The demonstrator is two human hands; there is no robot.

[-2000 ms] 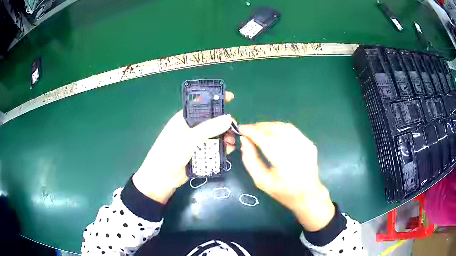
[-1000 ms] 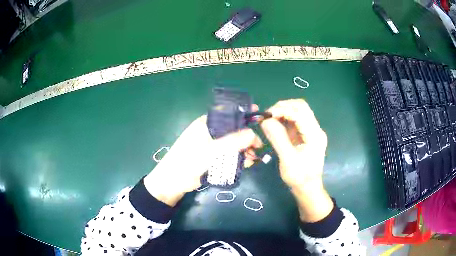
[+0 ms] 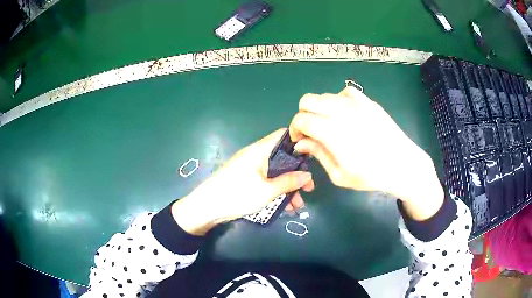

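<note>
My left hand [image 3: 245, 186] holds a dark phone housing [image 3: 282, 165], tilted, with its pale keypad [image 3: 265, 212] showing below my thumb. My right hand [image 3: 356, 145] is over the upper end of the housing, fingertips bent against it. What those fingertips hold, if anything, is hidden. A small white piece [image 3: 303, 215] shows just below my left fingers. White rings lie on the green bench: one at the left [image 3: 189, 167], one below the housing [image 3: 296, 228] and one beyond my right hand [image 3: 354, 86].
A pale, stained strip [image 3: 233, 55] crosses behind the bench. On the green belt beyond lie a phone unit with a white keypad [image 3: 244, 20] and several dark units. A stack of black trays [image 3: 484, 134] stands at the right. A red stool [image 3: 485, 265] and pink fabric [image 3: 513, 241] are beyond it.
The housing has tilted and my right hand has moved onto its upper end. The dark part seen earlier in my right fingers is now hidden. The units on the belt have shifted left.
</note>
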